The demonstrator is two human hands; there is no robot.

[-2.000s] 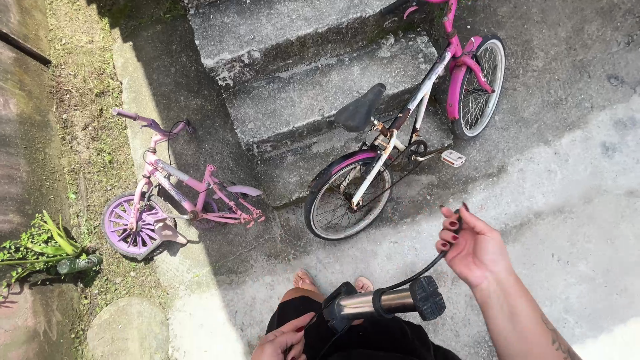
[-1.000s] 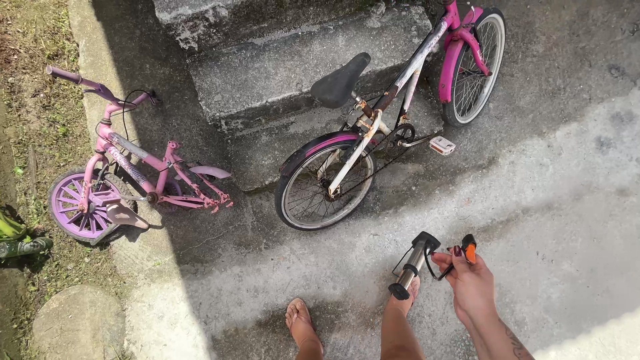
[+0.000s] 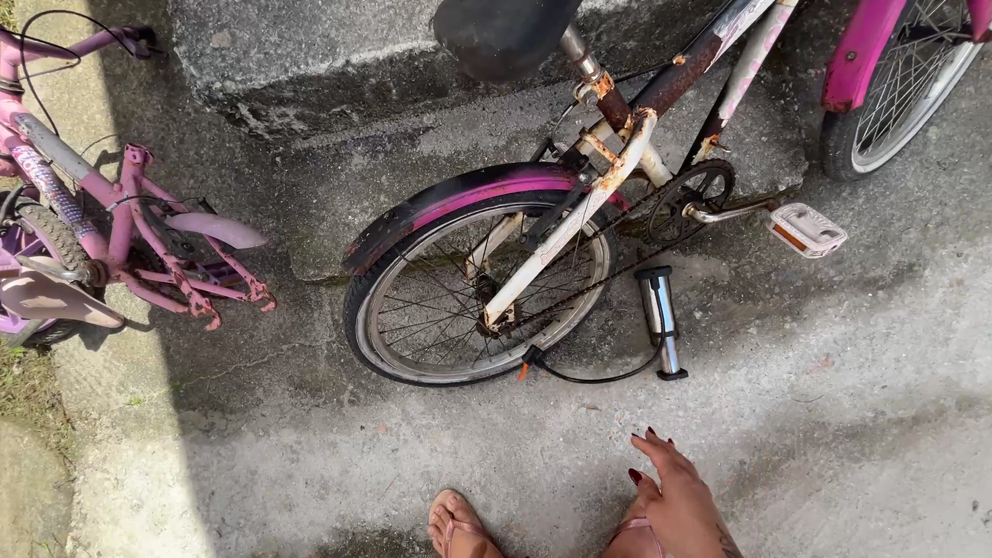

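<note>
My right hand (image 3: 676,496) is empty, fingers apart, low in the view above my sandaled foot. My left hand is out of sight. Beyond the hand a silver and black hand pump (image 3: 660,322) lies on the concrete, close to the rear wheel (image 3: 372,341) of a rusty white and pink bicycle. The pump's black hose (image 3: 597,380) curves to a hose head (image 3: 533,356) with an orange lever, at the lower rim of that wheel. Whether the head is fixed on a valve cannot be told.
A pink child's bicycle frame (image 3: 116,225) with a purple wheel lies at the left. Concrete steps (image 3: 310,93) rise behind the white bicycle. Its pedal (image 3: 808,230) sticks out above the pump, and its black saddle (image 3: 504,35) is at the top.
The pump was by my right hand and foot a second ago, with the orange-levered head in that hand. Now the pump lies by the rear wheel and the hand is empty. The view is much closer.
</note>
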